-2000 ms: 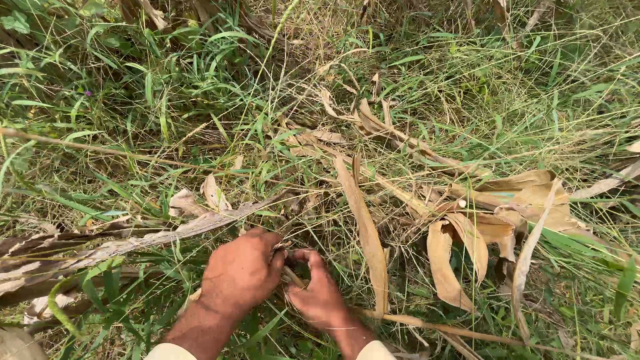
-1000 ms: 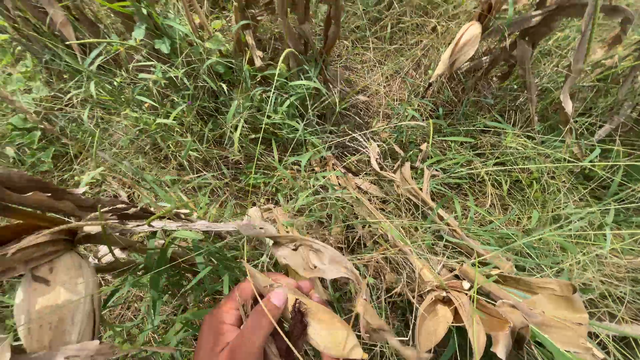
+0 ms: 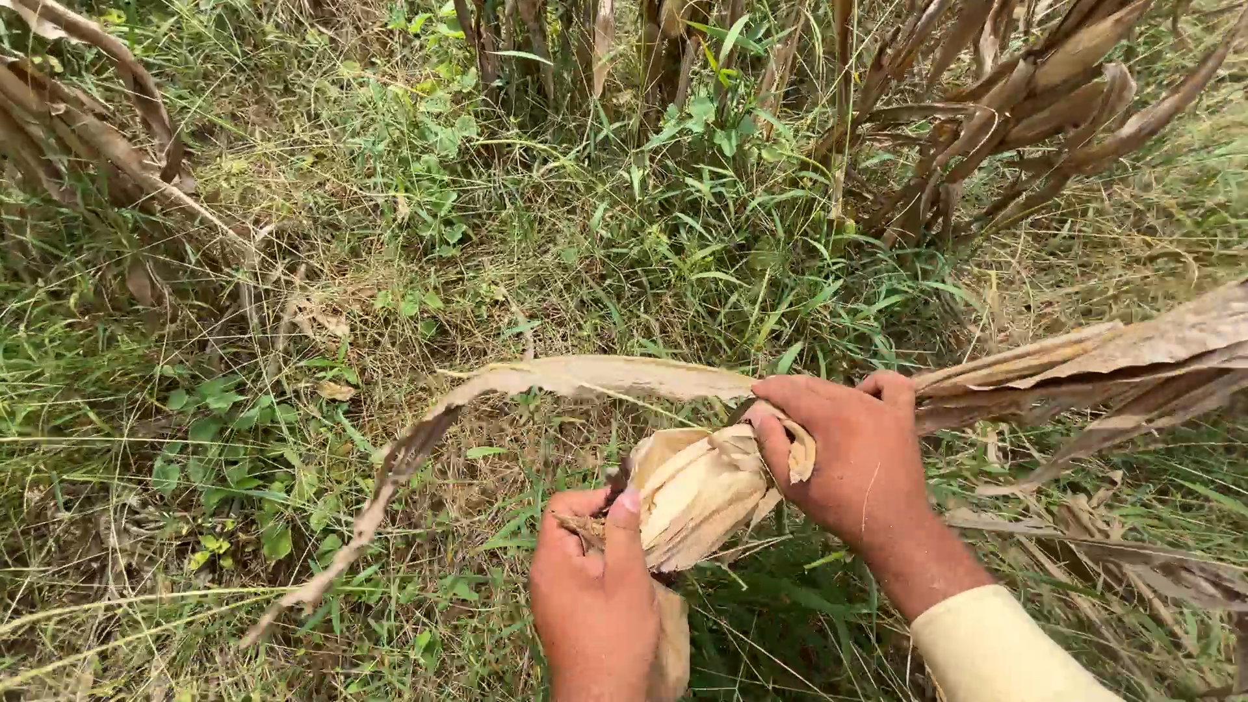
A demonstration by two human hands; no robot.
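A dry corn ear in pale husk (image 3: 697,492) lies between my hands, low and right of centre. My left hand (image 3: 600,575) grips its lower left end, thumb on top, near some dark silk. My right hand (image 3: 848,458) is closed round the dry stalk and the ear's upper right end, with a curled piece of husk under the thumb. A long dry leaf (image 3: 585,375) arches leftward from my right hand and droops toward the ground. Past that hand, a bundle of dry corn leaves (image 3: 1092,366) stretches to the right edge. The kernels are hidden.
Standing dry corn stalks (image 3: 673,49) rise at the top centre, with a thick clump of dry leaves (image 3: 1014,117) at the upper right. More dry stalks (image 3: 88,136) lean in at the upper left. Green grass and low weeds (image 3: 224,458) cover the ground.
A second ago one hand held a husk piece at the bottom edge; now both hands are on a husked ear and its stalk. The view has shifted a lot, showing more standing stalks.
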